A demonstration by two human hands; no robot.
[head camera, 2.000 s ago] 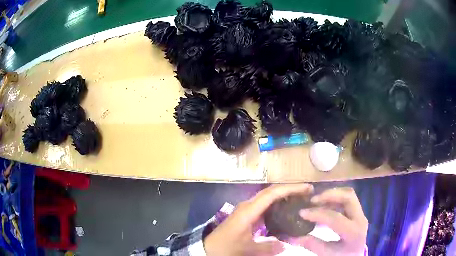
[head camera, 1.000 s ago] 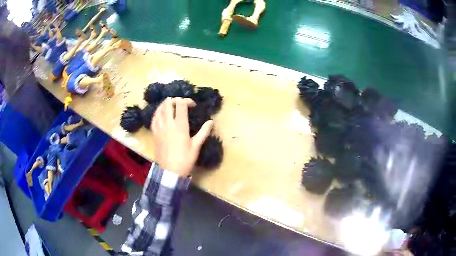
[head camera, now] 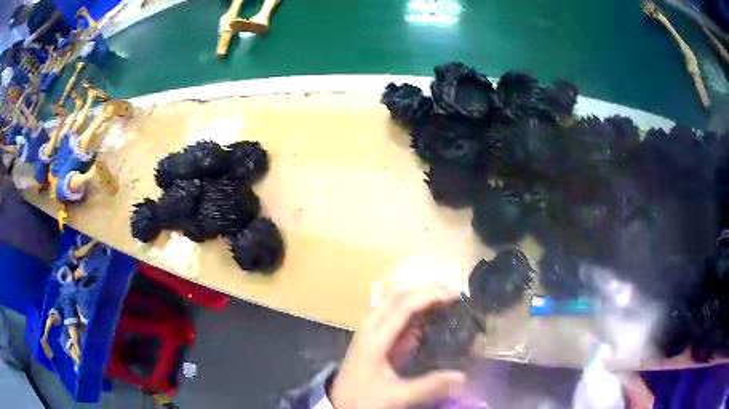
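Observation:
My left hand (head camera: pixel 392 347) is at the worktop's front edge, its fingers around a black spiky hair piece (head camera: pixel 442 334). My right hand (head camera: pixel 637 393) is mostly cut off by the bottom edge; it holds a white glue bottle (head camera: pixel 598 387) with its nozzle pointing up. Glare blurs this area. Another hair piece (head camera: pixel 501 279) lies just beyond my left hand, and a light-blue stick (head camera: pixel 561 306) lies to its right. A large heap of black hair pieces (head camera: pixel 551 176) covers the right of the worktop. A small group of them (head camera: pixel 209 200) lies at left.
The tan worktop (head camera: pixel 344 184) borders a green conveyor belt (head camera: pixel 336 48) carrying flesh-yellow legs (head camera: pixel 244 25). Lower bodies in blue shorts (head camera: pixel 70 164) lie at the left end. Below them are a blue crate (head camera: pixel 104 319) holding more and a red stool (head camera: pixel 152 327).
My left hand has left the group at left, moved right, and taken hold of a hair piece. My right hand has come into view with the white bottle. The view has shifted.

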